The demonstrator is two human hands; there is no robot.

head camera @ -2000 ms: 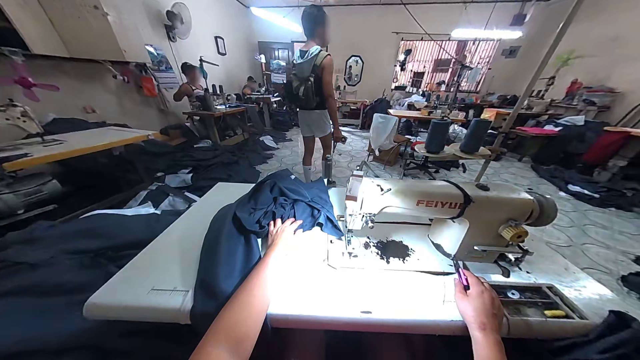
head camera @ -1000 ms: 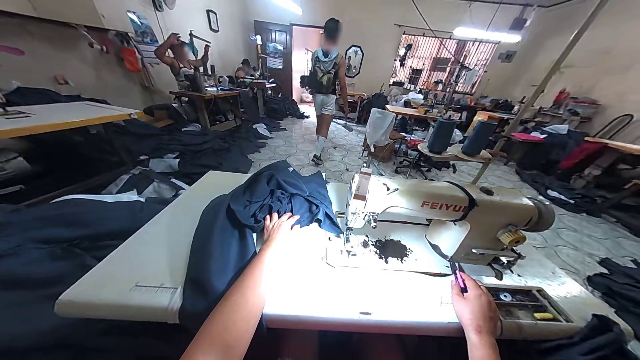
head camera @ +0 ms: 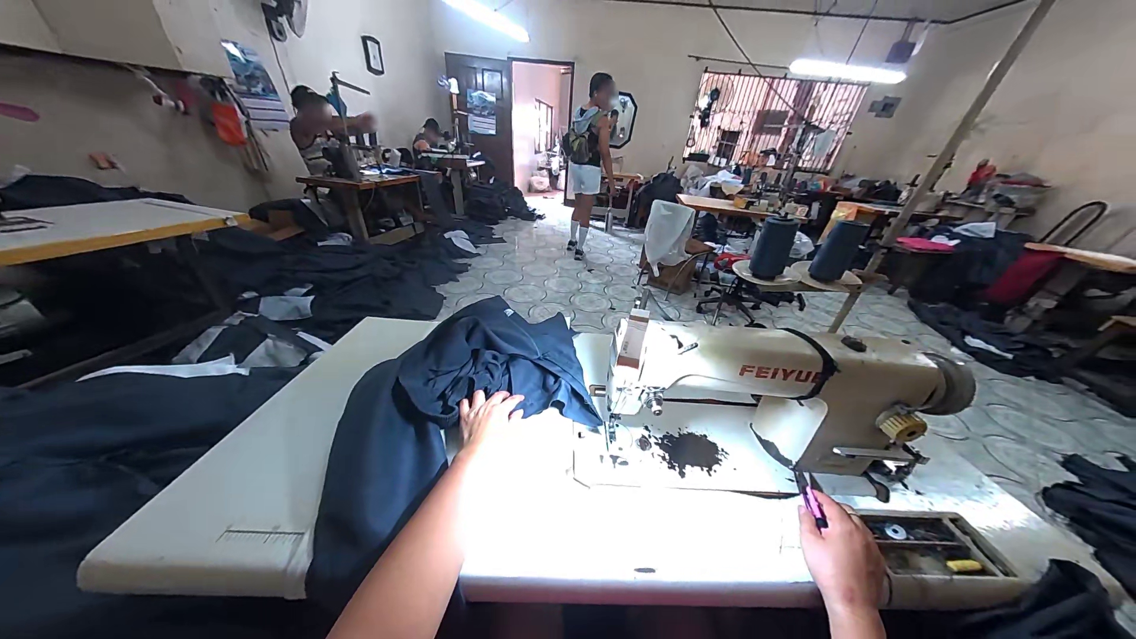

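Note:
A bunched dark navy garment lies on the white sewing table, left of the needle of a Feiyue sewing machine, and hangs over the table's front edge. My left hand rests on the garment's near side with its fingers spread; whether they pinch the cloth is hard to tell. To the right, below the machine's arm, my right hand holds a small pink and black tool, its dark tip pointing away from me; its exact kind is unclear. Dark lint lies beside the needle plate.
An open tray with a bobbin and a yellow item is set into the table at right. Two dark thread cones stand behind the machine. Dark cloth piles cover the floor at left. A person stands near the doorway; others sit at machines.
The person with the backpack has gone farther off, toward the doorway. Both my hands have stayed at the same places beside the machine, and the garment looks the same.

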